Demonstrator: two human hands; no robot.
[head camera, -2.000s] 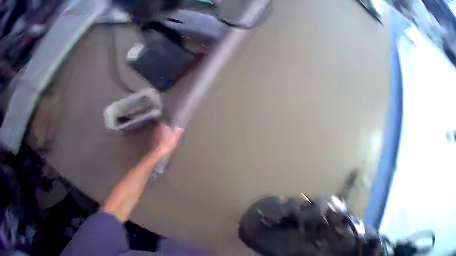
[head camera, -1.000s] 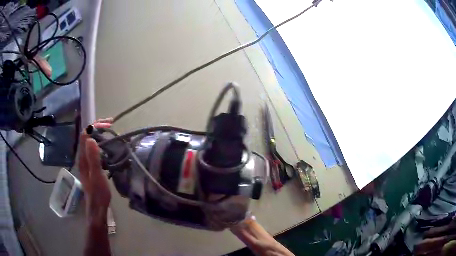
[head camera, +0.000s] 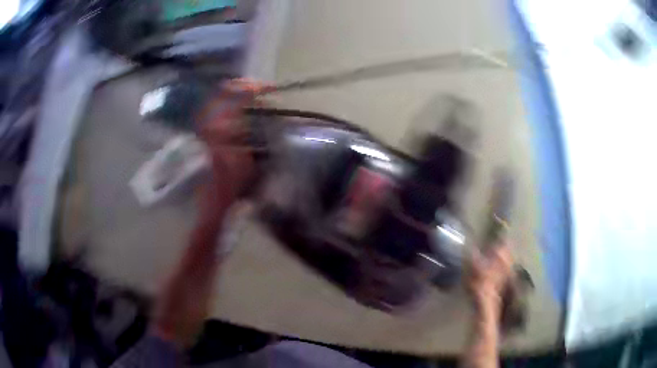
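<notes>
The view is strongly blurred. A heavy dark and silver cutting machine (head camera: 346, 208) with a red label fills the middle, above the beige table (head camera: 403, 36). My left hand (head camera: 230, 129) is at its left end and appears to grip it; the fingers are smeared. My right hand (head camera: 493, 269) is at its right end, low right, beside the dark shears (head camera: 500, 201); whether it touches or holds either is unclear. A cord (head camera: 389, 68) runs right from near my left hand.
A white tub (head camera: 169, 171) stands left of my left arm. The white paper marker (head camera: 612, 180) lies at the right, with a blue fabric edge (head camera: 544, 136) along it. A pale tube (head camera: 268, 36) lies at the top, left of centre. A grey strip borders the far left.
The view has turned. My right hand, earlier under the machine's lower edge, is now at its right end beside the shears. My left hand stays at the machine's left end.
</notes>
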